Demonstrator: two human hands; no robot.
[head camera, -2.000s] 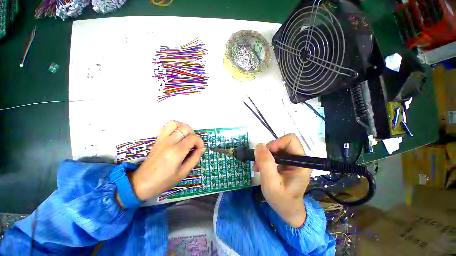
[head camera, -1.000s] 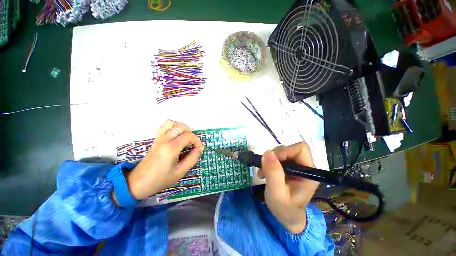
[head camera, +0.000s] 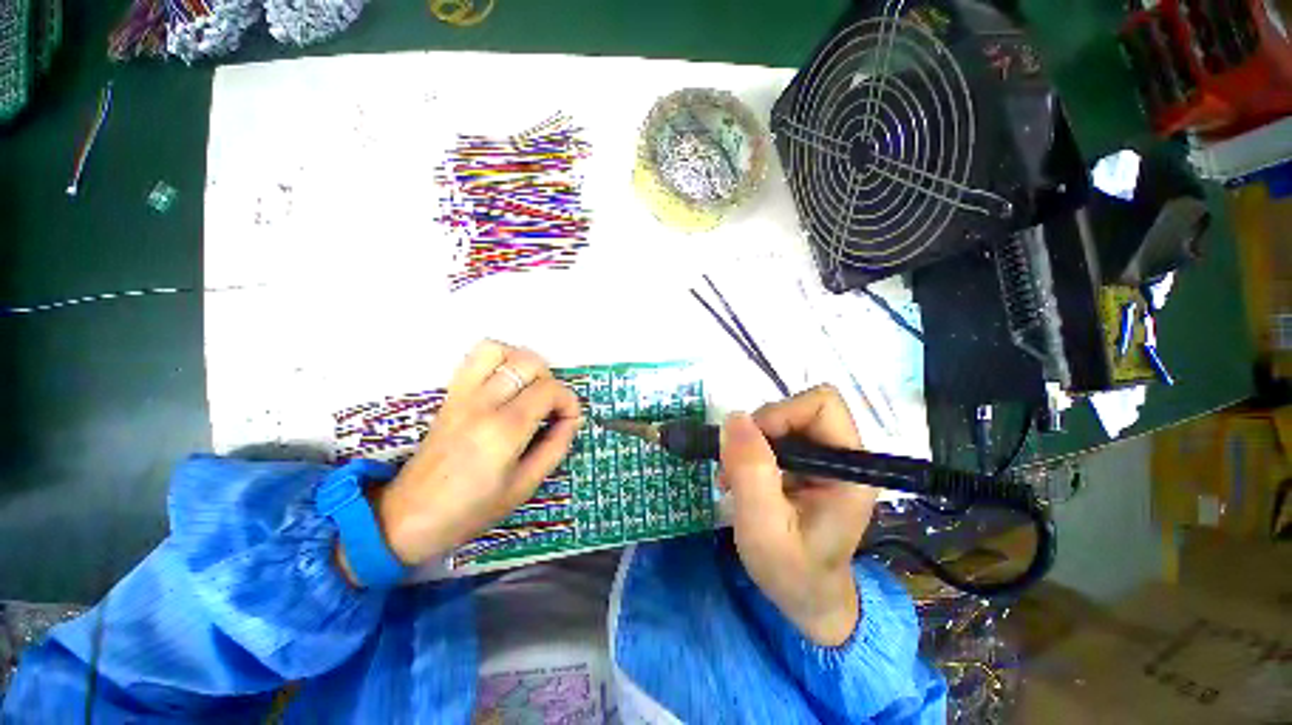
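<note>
A green PCB panel (head camera: 645, 489) lies on a white sheet, with rows of coloured lead wires (head camera: 390, 421) along its left side. My left hand (head camera: 482, 451) is over the panel, thumb and fingertips pinched together at the wired edge. What the fingertips pinch is too small to tell. My right hand (head camera: 801, 496) holds a black soldering iron (head camera: 694, 439) like a pen. Its thin tip points left, low over or on the panel, just right of my left fingertips; contact cannot be told. A pile of loose coloured wires (head camera: 517, 201) lies above the panel.
Dark tweezers (head camera: 740, 336) lie right of the panel. A round dish (head camera: 697, 156) with silvery contents stands beside a black fan (head camera: 879, 149). A dark iron stand (head camera: 1023, 298) is right of it. Wired bundles (head camera: 213, 26) lie upper left; a red rack (head camera: 1204, 64) is upper right.
Since one second ago my right hand and the iron have shifted slightly left, with the iron lying flatter. My left hand keeps its pinch in nearly the same place.
</note>
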